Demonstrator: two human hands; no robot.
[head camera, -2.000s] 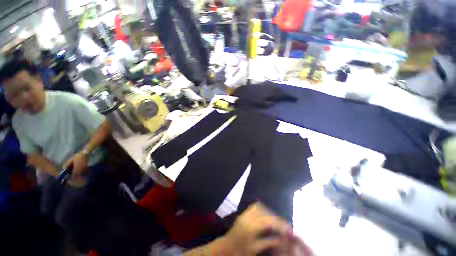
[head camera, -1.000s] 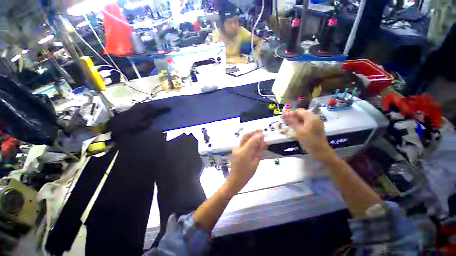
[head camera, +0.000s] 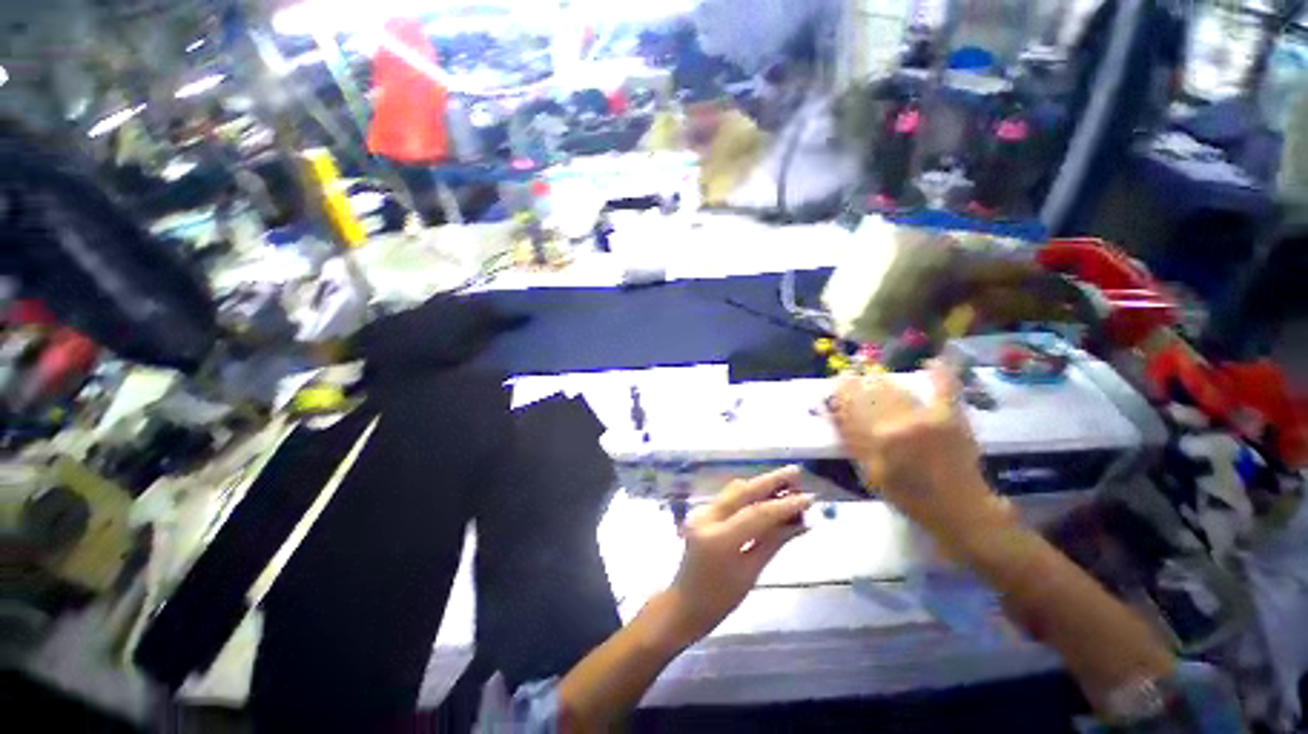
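The white sewing machine head (head camera: 782, 419) lies across the middle right, blurred. My left hand (head camera: 736, 548) is in front of it, left of my right hand, with fingers spread a little and nothing visible in them. My right hand (head camera: 911, 447) is over the machine head with fingers bent; whether it holds a fine thread cannot be told. Black cut panels (head camera: 366, 552) lie left of the machine, with a slimmer black strip (head camera: 244, 552) at their left beside a pale gap. Neither hand touches the panels. The needle area is too blurred to make out.
A long dark blue cloth (head camera: 624, 324) lies behind the machine. A yellow roll (head camera: 324, 399) is beyond the strip. Small yellow and pink spools (head camera: 832, 356) stand behind the head. A red bin (head camera: 1105, 280) is at the back right. A black plastic bag (head camera: 108, 258) hangs at the left.
The view has turned from the panels to the machine, and both hands came up over it. Since one second ago, my left hand's fingers have spread and both hands sit lower in the picture.
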